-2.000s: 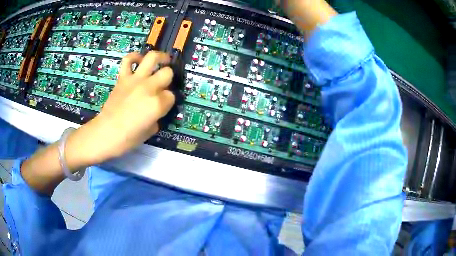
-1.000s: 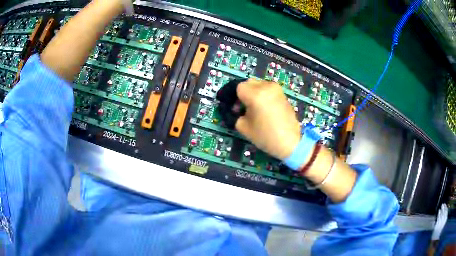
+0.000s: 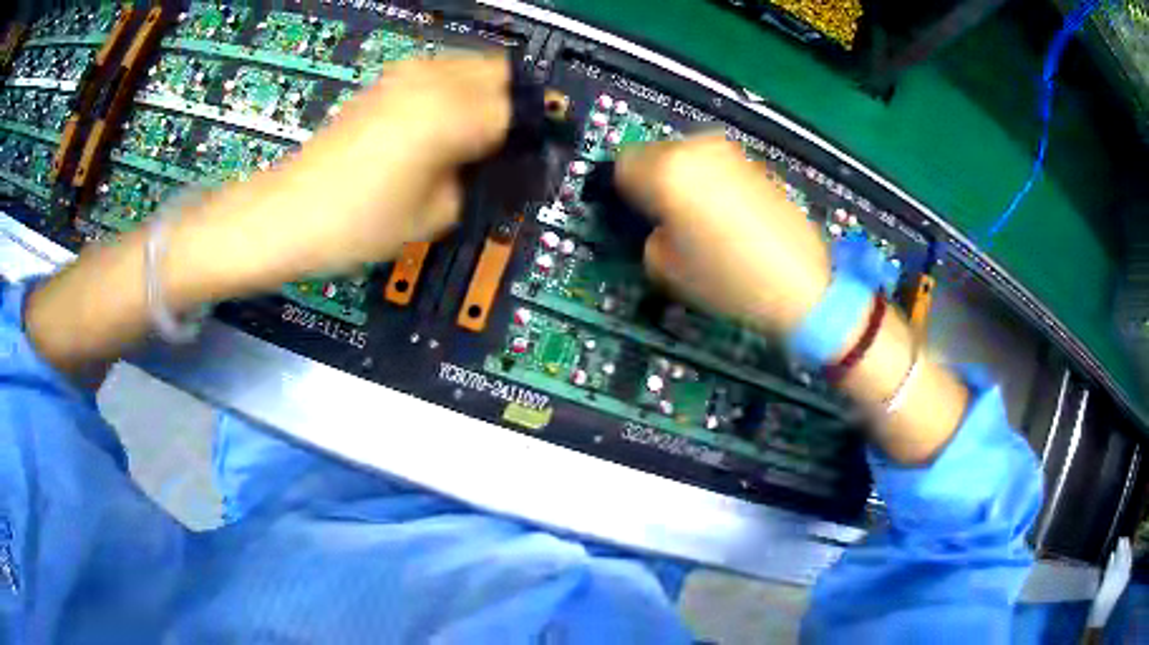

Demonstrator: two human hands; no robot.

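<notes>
A black solder pallet (image 3: 592, 435) holds rows of green circuit boards (image 3: 549, 343) with small red, white and silver parts. My left hand (image 3: 378, 164) is over the joint between this pallet and the one to its left, blurred, with black-covered fingertips. My right hand (image 3: 731, 221) is over the upper middle of the pallet, its fingertips bent down and black-covered. Whether either hand holds a small part cannot be told. An orange-brown hold-down bar (image 3: 484, 287) shows below my left hand, partly hidden by it.
Another pallet (image 3: 271, 296) lies to the left. The silver conveyor rail (image 3: 416, 441) runs nearest my body. Beyond the line, a green mat (image 3: 932, 151) bears a bin of yellow components (image 3: 825, 18). A blue cord (image 3: 1043, 126) hangs at the right.
My left hand has come back from the upper left to the pallet joint. My right hand has moved slightly right. The view has shifted a little.
</notes>
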